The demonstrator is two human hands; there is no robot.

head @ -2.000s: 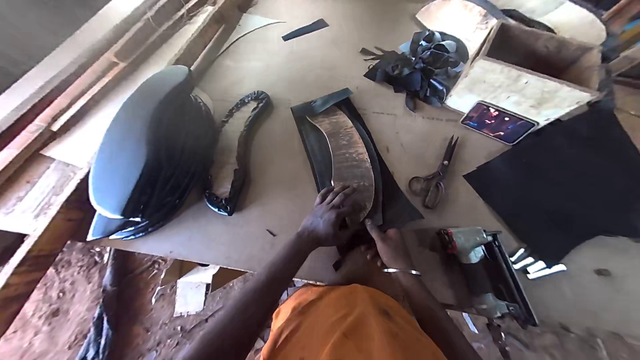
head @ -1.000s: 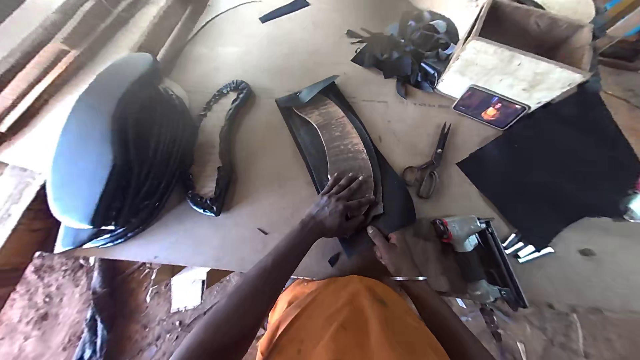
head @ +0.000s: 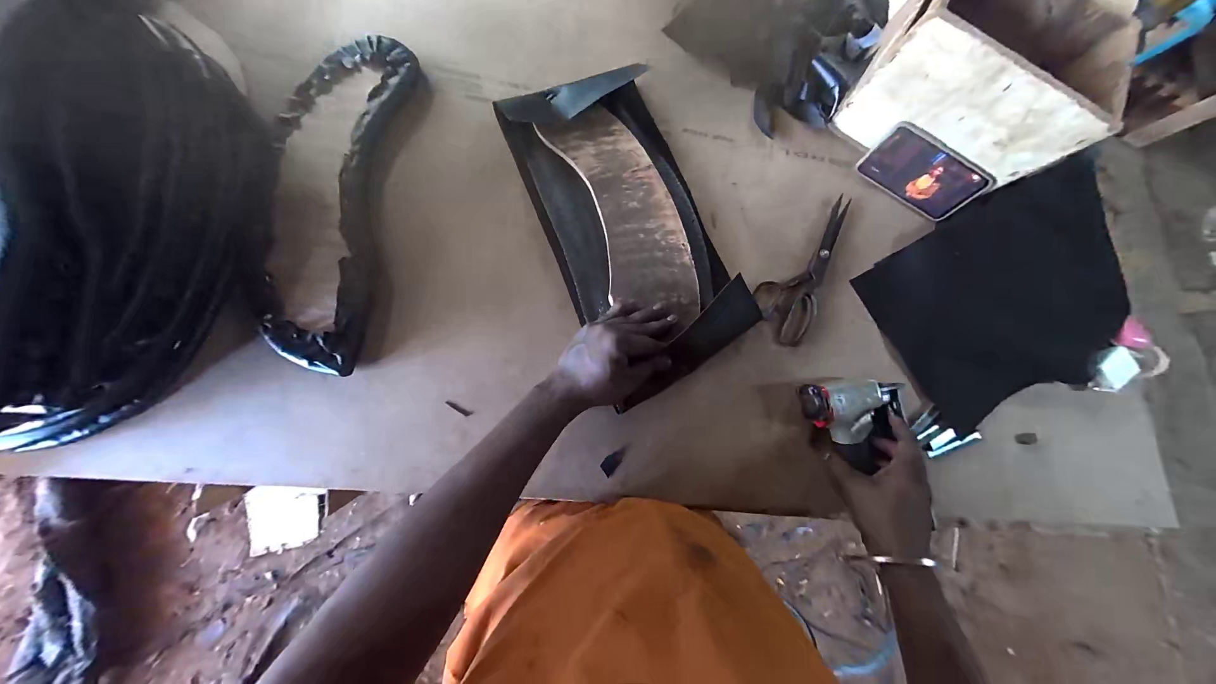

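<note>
A curved wooden board lies on a piece of black leather-like material. One flap is folded over the board's far end, another over its near end. My left hand presses on the near end, fingers spread over board and flap; whether it grips the flap, I cannot tell. To the right, my right hand is wrapped around the handle of a pneumatic staple gun, whose head points left. Scissors lie between the board and a black fabric sheet.
At the left are a padded black-covered piece and a curved frame wrapped in black material. A wooden box stands at the far right, with a phone leaning against it and black scraps beside it. White sticks lie by the staple gun.
My right hand has left the board's near end and taken hold of the staple gun. The near flap is now folded up over the board, and my left hand stays there.
</note>
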